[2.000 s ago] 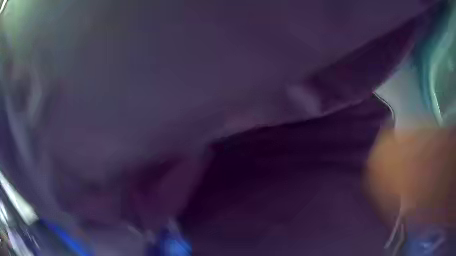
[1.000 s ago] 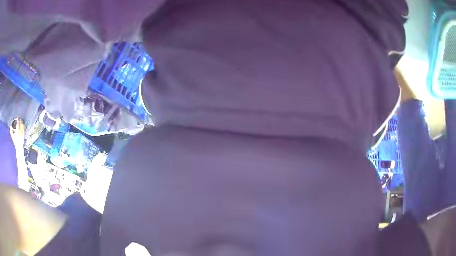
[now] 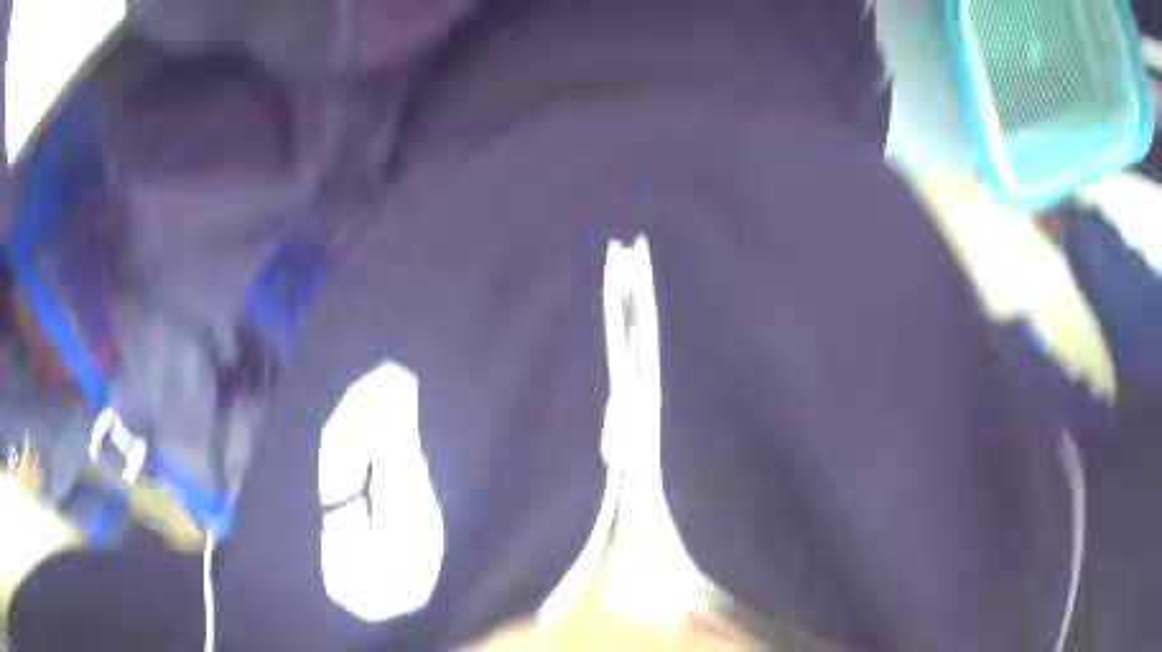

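Dark purple cloth (image 3: 816,331) fills most of the view. I cannot tell whether it is a work piece or my own clothing. A narrow white opening or strip (image 3: 631,344) runs down its middle and widens at the bottom edge, where skin-coloured blur shows. A white patch (image 3: 382,510) with a thin dark mark lies left of the strip. A pale, blurred limb-like shape (image 3: 1019,280) shows at the right; no hand or fingers can be made out on it. Neither my left hand nor my right hand can be made out.
A light blue basket (image 3: 1000,153) with whitish mesh is at the top right. A deep blue crate edge (image 3: 57,318) shows at the left, with dark and greyish cloth beside it. A pale blurred shape is at the lower left edge.
The view has shifted over the dark cloth. The white strip has come into view, and the white patch now shows whole, higher up. The basket shows more fully.
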